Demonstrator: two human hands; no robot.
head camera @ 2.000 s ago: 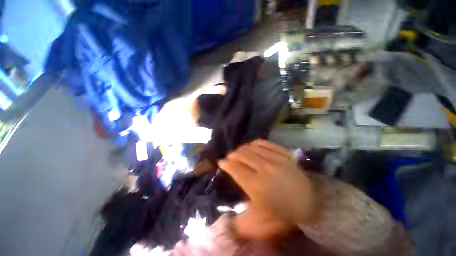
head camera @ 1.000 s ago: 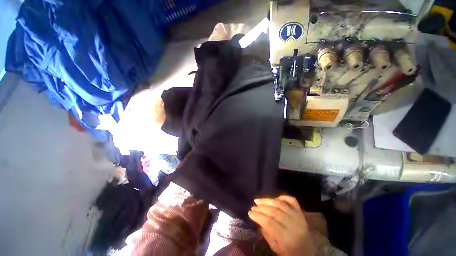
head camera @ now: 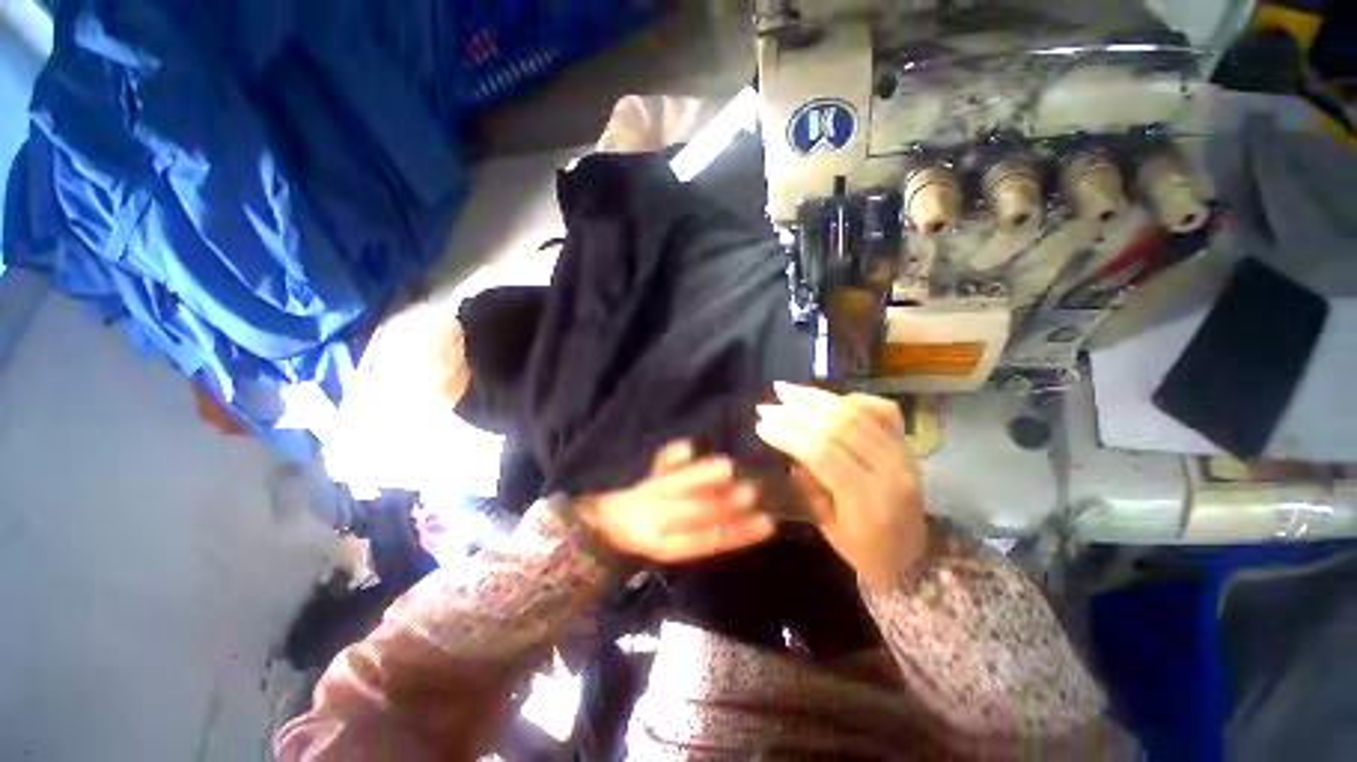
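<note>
The black garment piece (head camera: 640,328) lies crumpled on the table left of the needle area and runs down under both hands to the lap. My left hand (head camera: 682,509) rests on its lower part, fingers pointing right and slightly blurred; whether it grips the cloth cannot be told. My right hand (head camera: 845,469) is just below the presser foot area (head camera: 851,283), fingers pointing up-left over the cloth edge; its grip is hidden. The cream-white overlock machine (head camera: 823,75) stands right of the cloth.
Blue garments (head camera: 238,179) are heaped at the upper left. Tension dials (head camera: 1012,194) line the machine front. A red-handled tool (head camera: 1161,256) rests right of them. A flat black rectangle (head camera: 1243,357) lies on white paper (head camera: 1124,395). More dark cloth (head camera: 335,610) lies at lower left.
My left hand has come into view over the cloth. My right hand has moved up from the cloth's lower edge toward the needle area. The black cloth, spread before, is more bunched.
</note>
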